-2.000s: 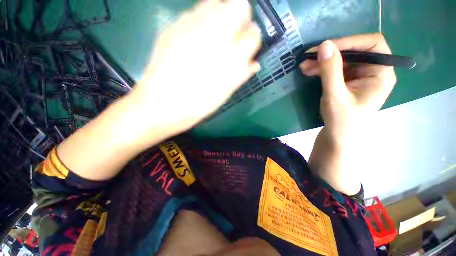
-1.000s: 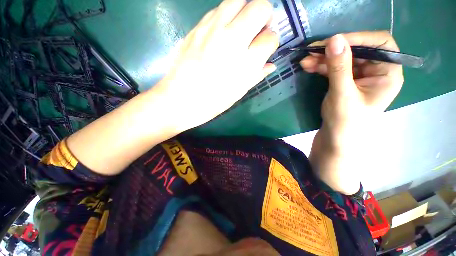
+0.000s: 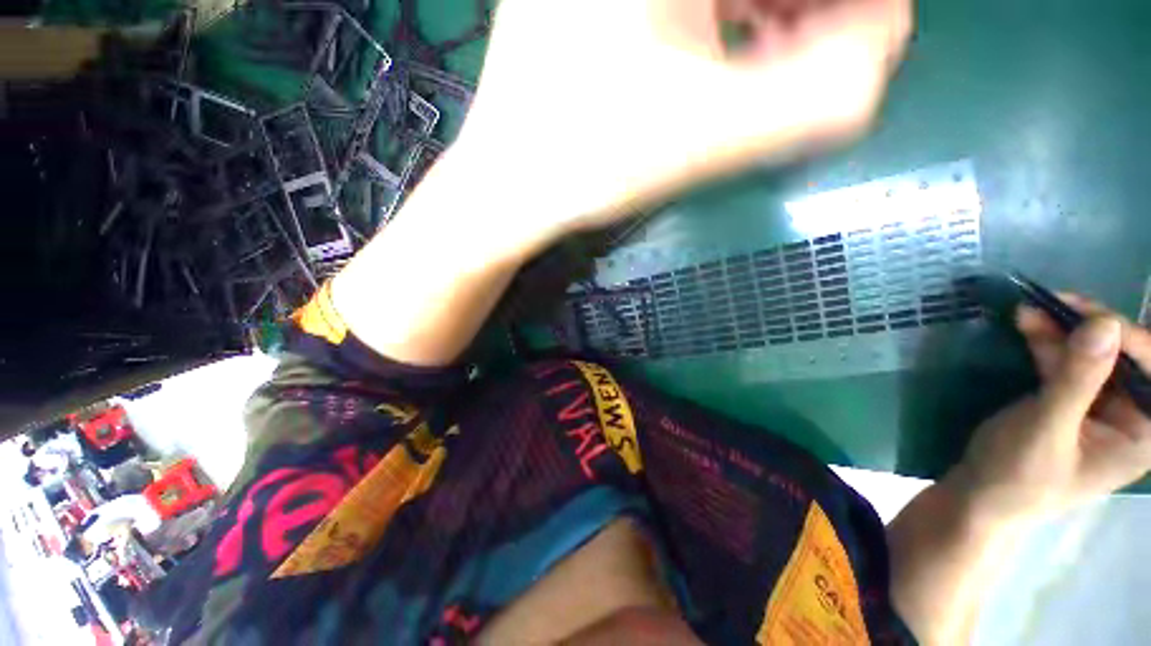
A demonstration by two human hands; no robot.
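The pale backing sheet (image 3: 789,293) lies flat with rows of small dark pieces and an emptied pale area near its right end. A thin dark outline, perhaps a plastic frame, lies over its left end. My right hand (image 3: 1086,404) holds black tweezers (image 3: 1054,304) like a pen, tip just right of the sheet; its edge is cut off at the right. My left hand (image 3: 720,88) is at the top, above the sheet, overexposed and blurred. Its fingers curl near the picture's edge and no frame shows in it.
A tangled pile of black plastic frames (image 3: 284,189) is at the left, partly behind my left forearm. The green bench top (image 3: 1060,139) carries the sheet. Red bins (image 3: 179,487) and clutter are below the bench at lower left.
The view has shifted, showing more of the pile and sheet. My left hand has moved up from the sheet, and the frame beside it no longer shows there. The tweezers have moved right.
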